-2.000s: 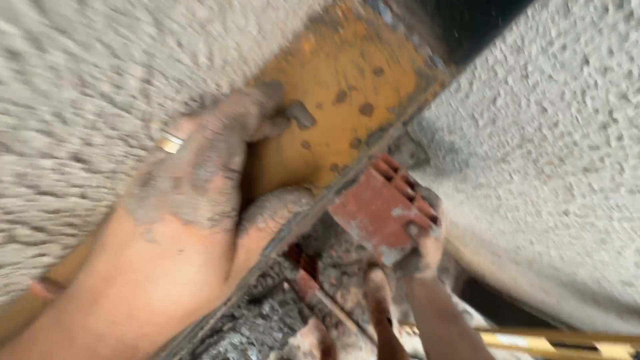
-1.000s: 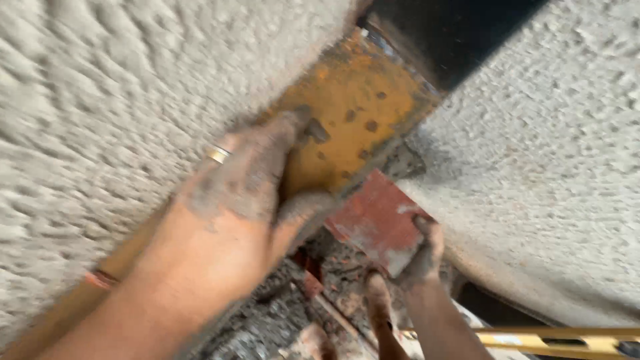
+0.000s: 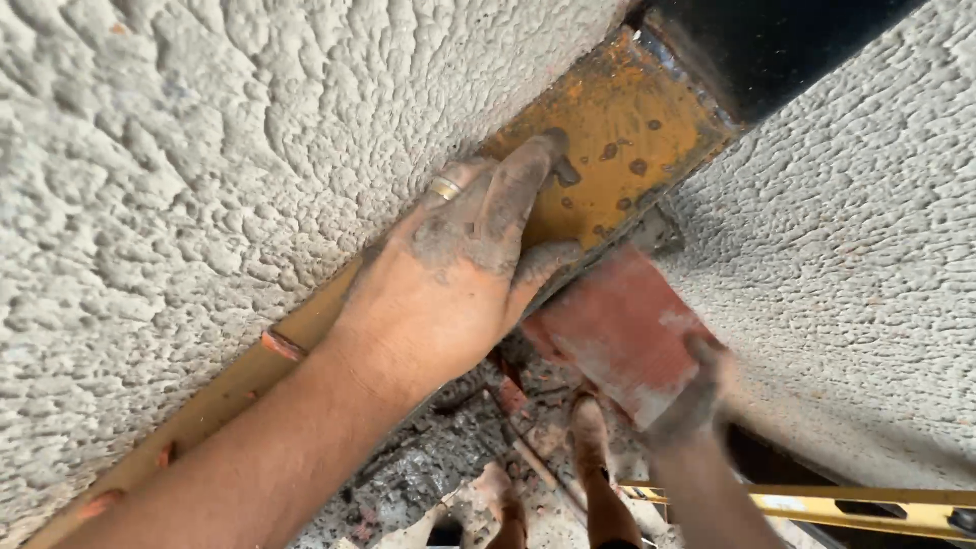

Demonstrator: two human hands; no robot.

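My left hand [image 3: 457,267], smeared with wet mortar and wearing a ring, rests on the face of a rust-spotted ochre steel beam [image 3: 610,168], its thumb at the lower edge. Beneath that edge, my right hand [image 3: 690,389] grips a red hollow clay brick [image 3: 625,328] by its outer end. The brick's smooth, mortar-smeared face shows, and its far corner lies close under the beam, beside a lump of grey mortar [image 3: 657,229]. Whether the brick touches the mortar I cannot tell. The right hand is blurred.
Rough textured walls [image 3: 191,152] flank the beam on both sides. A black metal post [image 3: 785,46] meets its upper end. Below lie wet mortar [image 3: 427,442], a wooden-handled tool [image 3: 534,457] and my bare feet [image 3: 589,419]. A yellow spirit level [image 3: 839,507] lies at the lower right.
Two seconds ago the brick's hollow end showed; it has been turned, and its flat face shows now. My left hand has stayed on the beam.
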